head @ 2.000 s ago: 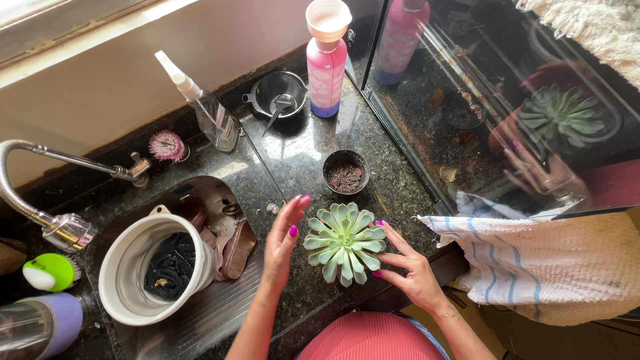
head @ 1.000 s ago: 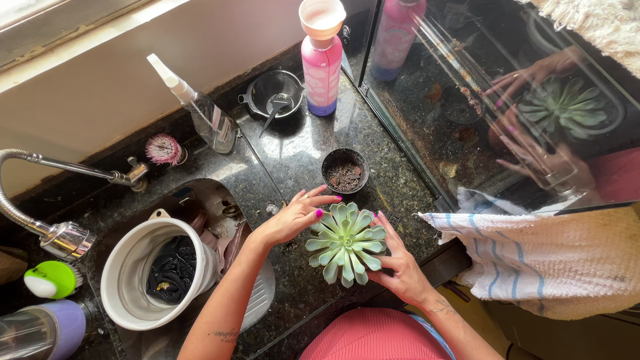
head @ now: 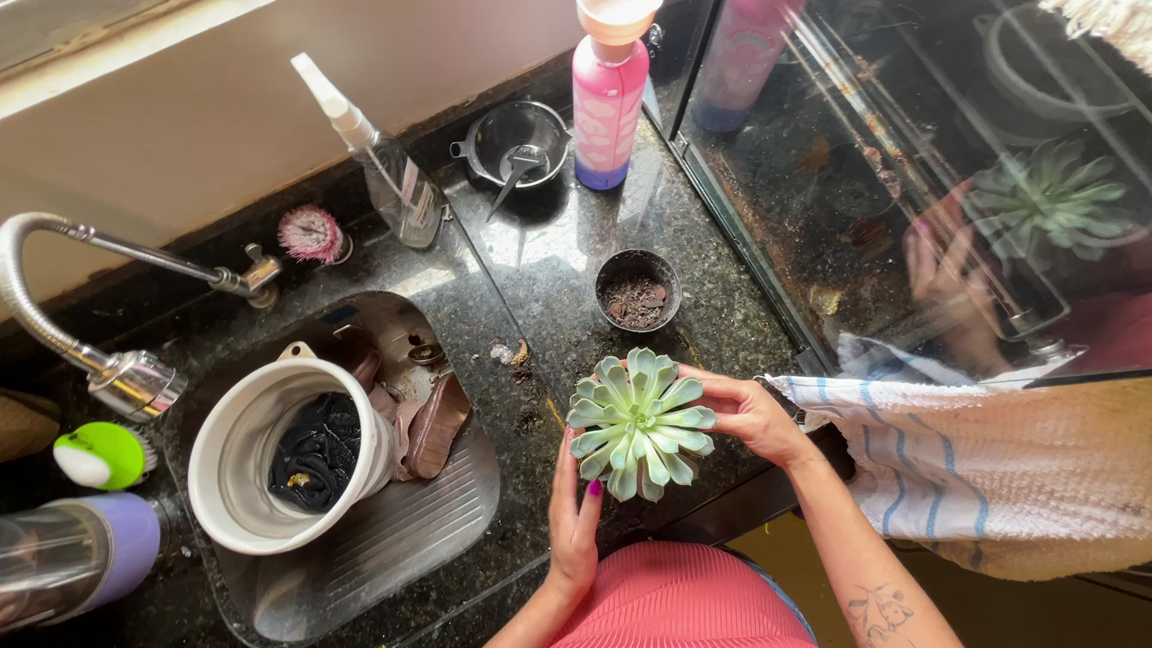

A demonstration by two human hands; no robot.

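A pale green rosette succulent point(head: 641, 421) is near the counter's front edge, between my two hands. My left hand point(head: 576, 531) is at its lower left, fingertips under or against the leaves, a painted thumbnail showing. My right hand point(head: 751, 418) reaches in from the right, its fingertips hidden behind the leaves. Whatever lies under the rosette is hidden, so how firmly the hands grip it cannot be told. Just behind the plant stands a small black pot point(head: 638, 291) with dark soil and bark bits inside.
A pink bottle point(head: 610, 108), a dark bowl with a brush point(head: 517, 166) and a spray bottle point(head: 400, 189) stand at the back. Left is a sink point(head: 387, 540) holding a white bucket point(head: 207, 468) and a brown shoe point(head: 435, 427). A striped towel point(head: 936, 459) hangs right, below a glass panel point(head: 864, 180).
My left hand has moved from the succulent's upper left side down to its lower left side. My right hand stays at the right of the rosette. The black pot stands where it was.
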